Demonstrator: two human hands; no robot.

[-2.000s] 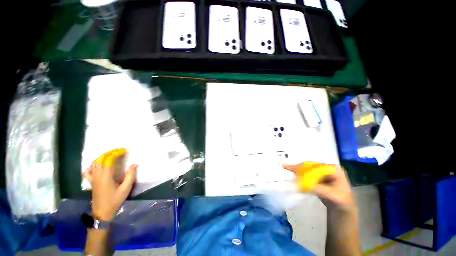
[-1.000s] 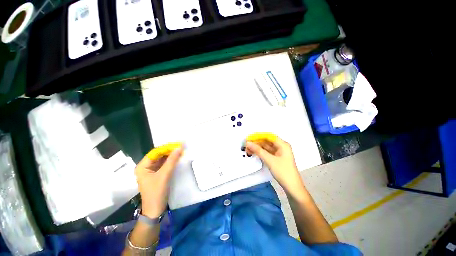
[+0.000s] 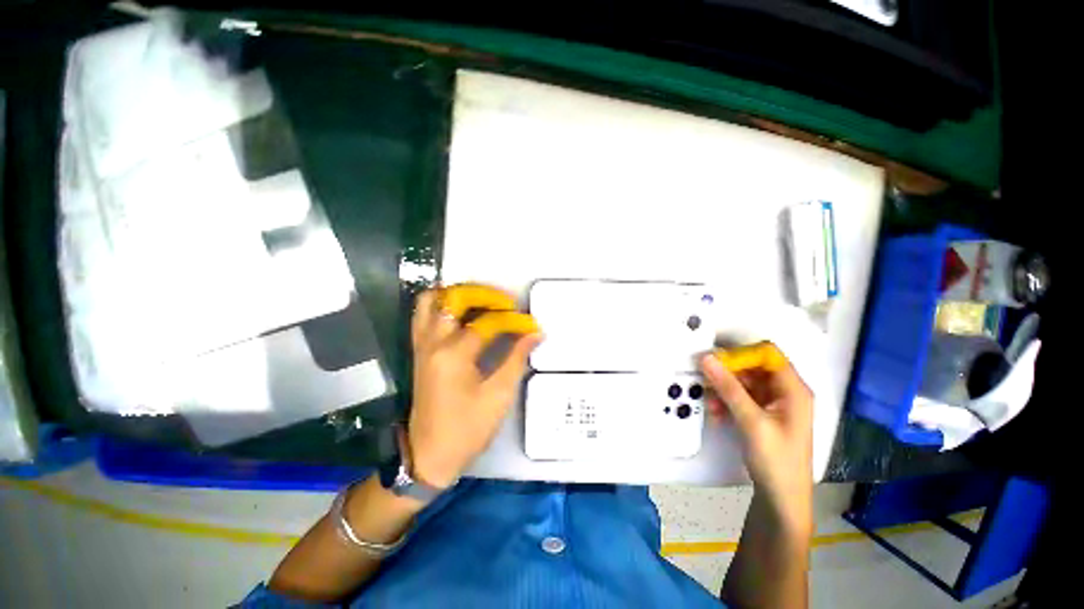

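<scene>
Two white phones or back covers lie one above the other on the white work mat. The lower phone shows three dark camera circles and faint print. The upper phone has its circles partly hidden or veiled. My left hand, with yellow finger cots, pinches at its left end. My right hand, also with yellow cots, pinches at its lower right corner. Both seem to hold a thin clear film over the upper phone; its outline is hard to see.
The film stack lies left of the mat. A small white card with a blue-green edge is on the mat's right. A blue parts bin with a bottle and wipes stands further right. A dark tray is beyond the mat.
The camera view has turned and shifted, with the foam tray mostly out of view. My hands have come to the ends of the upper phone. The lower phone's circles are now uncovered.
</scene>
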